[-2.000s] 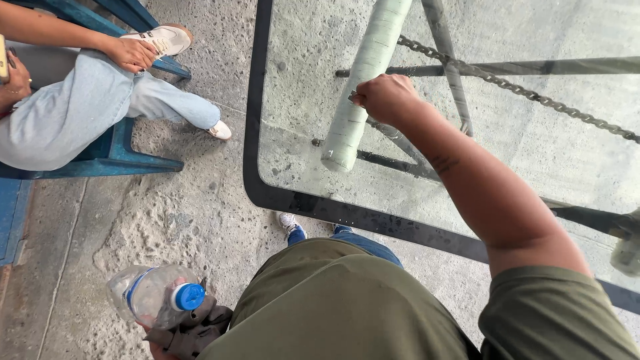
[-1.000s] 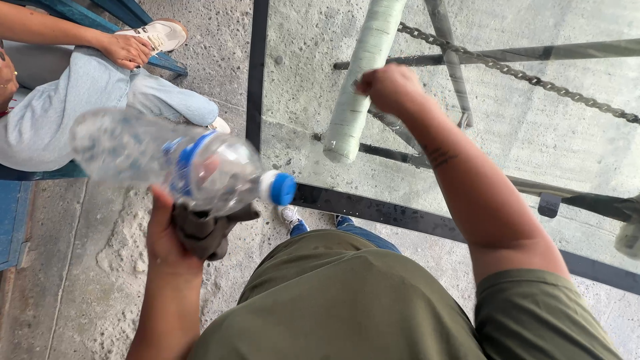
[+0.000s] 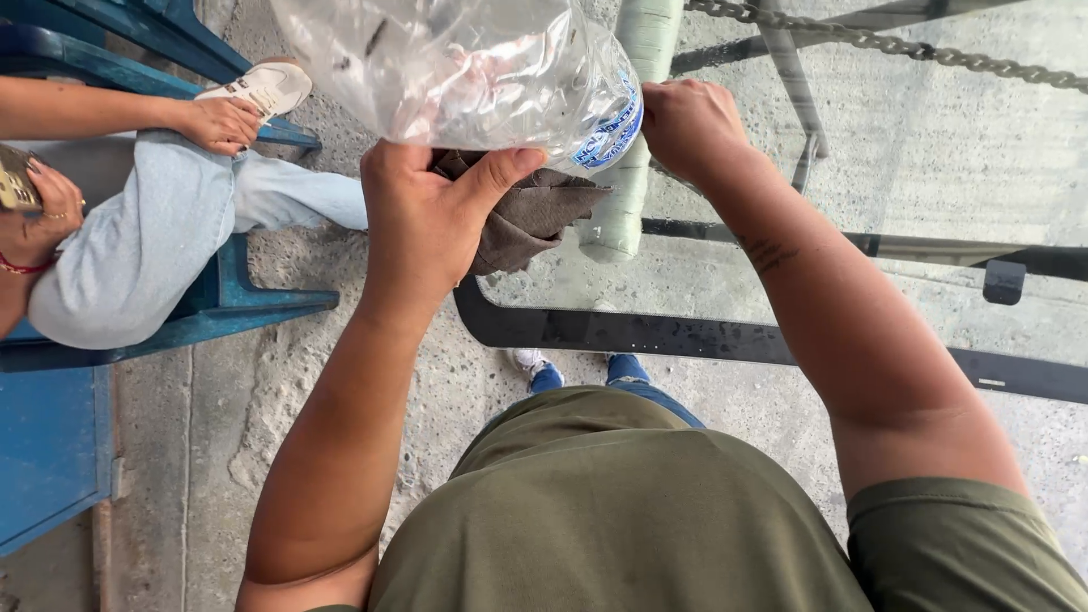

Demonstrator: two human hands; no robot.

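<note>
My left hand [image 3: 425, 212] grips a large clear plastic bottle [image 3: 476, 76] together with a dark grey-brown cloth [image 3: 535, 221]. The bottle lies across the upper middle of the view with its blue-printed part toward my right hand; its cap cannot be seen. My right hand [image 3: 693, 123] is closed in a fist beside that part, over the edge of a pale green wrapped tube [image 3: 650, 51]. Whether its fingers hold something is hidden. Below both lies a glass pane [image 3: 918, 178] with a black border, which looks like a windshield.
At the left a person in light jeans [image 3: 136, 246] sits on a blue plastic chair [image 3: 246, 293], holding a phone [image 3: 17, 178]. A metal chain [image 3: 892, 42] and dark bars [image 3: 799, 93] show at the upper right. A blue panel [image 3: 51, 442] is at the lower left.
My left hand has brought the bottle and cloth up from the lower left to beside my right hand. The bottle's blue cap, visible earlier, is out of sight.
</note>
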